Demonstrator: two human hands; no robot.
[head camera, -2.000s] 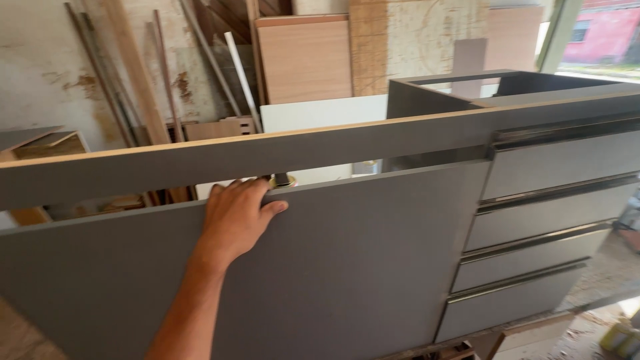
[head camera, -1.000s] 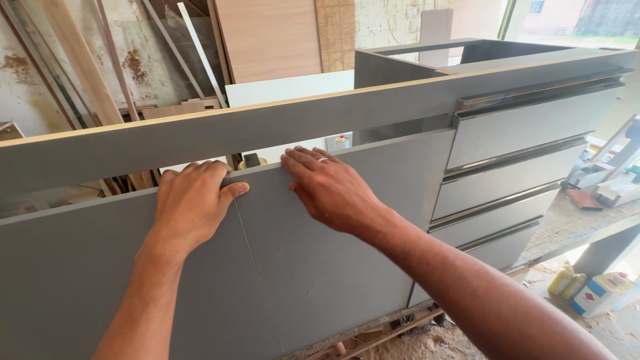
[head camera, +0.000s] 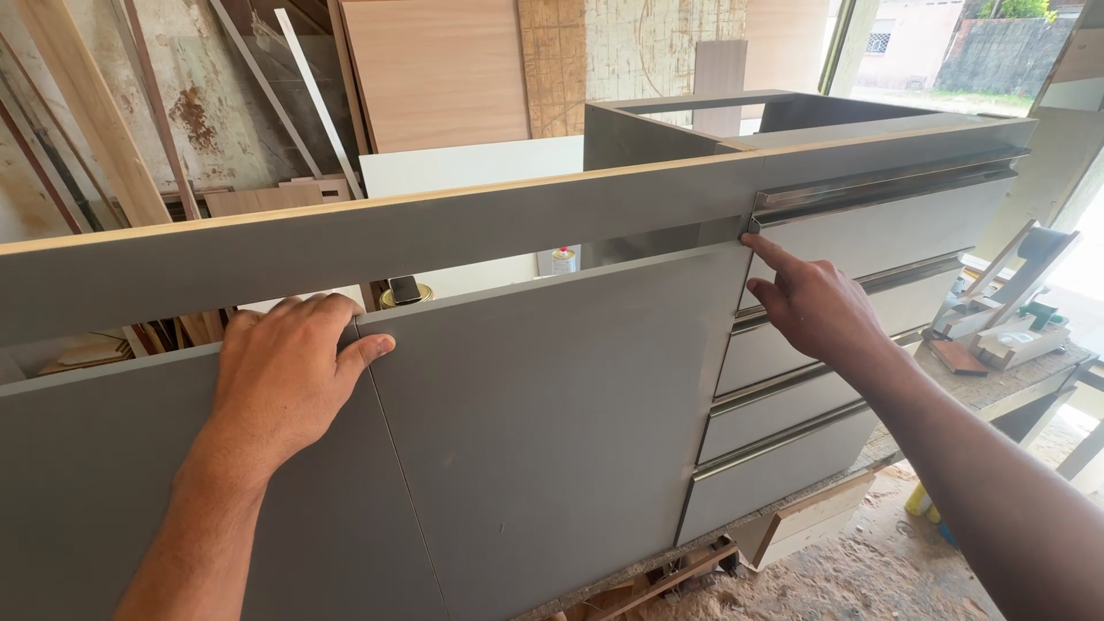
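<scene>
My left hand (head camera: 285, 375) is hooked over the top edges of two grey cabinet door panels at their seam, its thumb on the front of the right-hand panel (head camera: 552, 405). The left-hand panel (head camera: 103, 483) runs out of view. My right hand (head camera: 811, 297) reaches to the upper right corner of the right-hand panel, its index finger touching there, beside the end of a metal profile handle (head camera: 880, 185) on the top drawer front (head camera: 880, 233). Above the doors runs a grey rail (head camera: 431, 216) with a bare wooden top edge, a gap between them.
Several grey drawer fronts stand at the right of the cabinet. Wooden boards (head camera: 440, 78) and strips lean on the wall behind. A can (head camera: 405, 295) shows through the gap. At right, a workbench (head camera: 1018, 379) holds a wooden jig; sawdust covers the floor (head camera: 862, 552).
My right hand has moved right, from near the seam between the doors to the corner beside the drawers. It was not in view two seconds ago. My left hand remains on the panels' top edge.
</scene>
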